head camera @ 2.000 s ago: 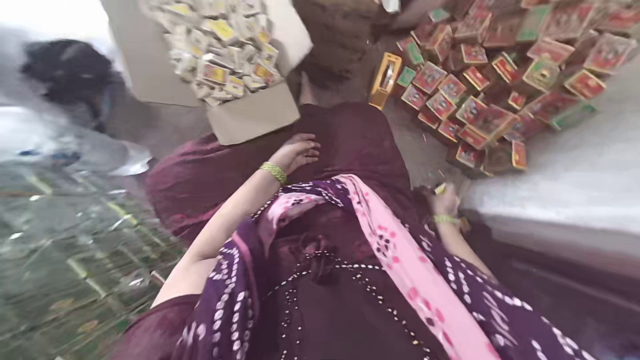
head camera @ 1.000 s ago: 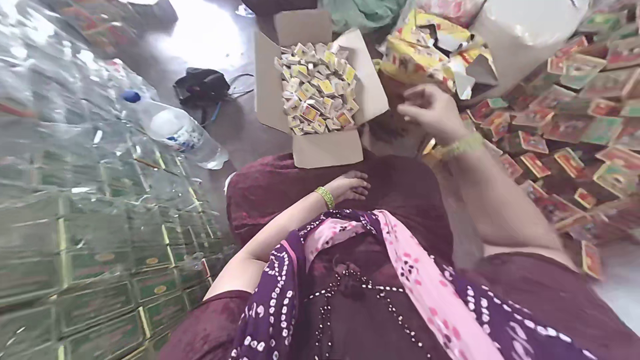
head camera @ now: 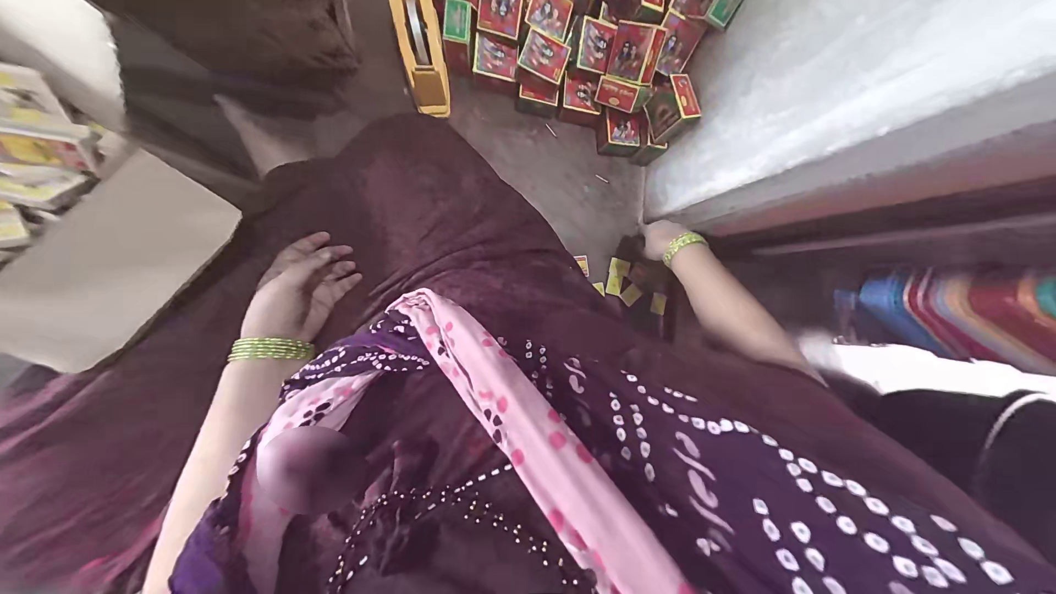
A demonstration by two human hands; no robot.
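My left hand (head camera: pixel 301 285) rests palm up on the maroon cloth over my lap, its fingers loosely apart and nothing in them. Beside it on the left is an open flap (head camera: pixel 124 256) of a cardboard box, with small yellow-and-white packets (head camera: pixel 45 153) inside. My right hand (head camera: pixel 660 239) reaches down to the floor at my right side, near the base of the pale wall; its fingers are mostly hidden, so whether it holds anything cannot be told. Small yellow matchbox-like pieces (head camera: pixel 631 294) lie on the floor just below and left of it.
Red and green printed boxes (head camera: pixel 623 58) are heaped on the floor ahead, against a pale wall (head camera: pixel 825 99). A yellow tape-dispenser-like tool (head camera: pixel 429 87) lies beside them. Thin sticks (head camera: pixel 602 178) are on the floor. Striped coloured cloth (head camera: pixel 973 318) shows at far right.
My right hand has moved from beside the yellow torn package down to the floor at my right. My left hand remains on my lap. The view has swung to the right.
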